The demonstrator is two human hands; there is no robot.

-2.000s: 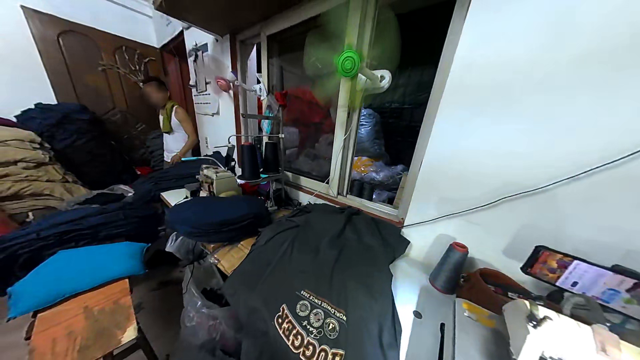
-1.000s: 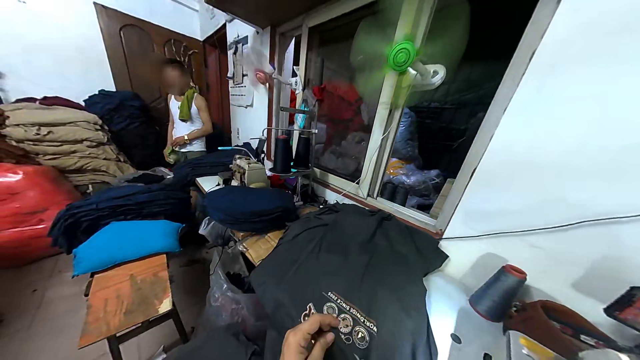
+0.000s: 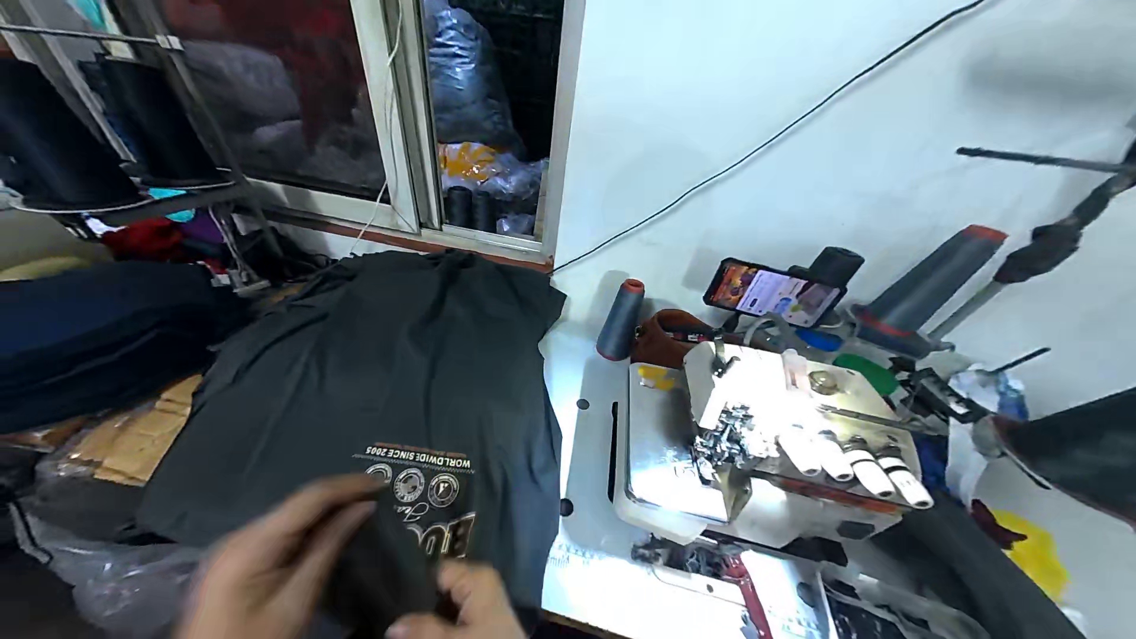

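Both hands are low in the head view, over the near part of a dark printed garment (image 3: 382, 373) spread on the work table. Between them is a piece of dark fabric (image 3: 377, 568). My left hand (image 3: 284, 559), blurred, grips it from the left with fingers and thumb. My right hand (image 3: 466, 603) pinches it at the lower right, partly cut off by the frame's bottom edge. The fabric hides part of the garment's print. To the right stands an overlock sewing machine (image 3: 781, 426), its lamp shining on the needle area.
A grey thread cone (image 3: 621, 319), a brown pouch (image 3: 666, 339) and a propped phone (image 3: 772, 293) stand behind the machine. Folded dark cloth (image 3: 98, 346) lies at left, below black thread cones (image 3: 155, 120). A red-handled tool (image 3: 750, 595) lies at the machine's near side.
The view has swung right and down to the machine. One second ago a single hand was over the garment's print; now both hands hold dark fabric.
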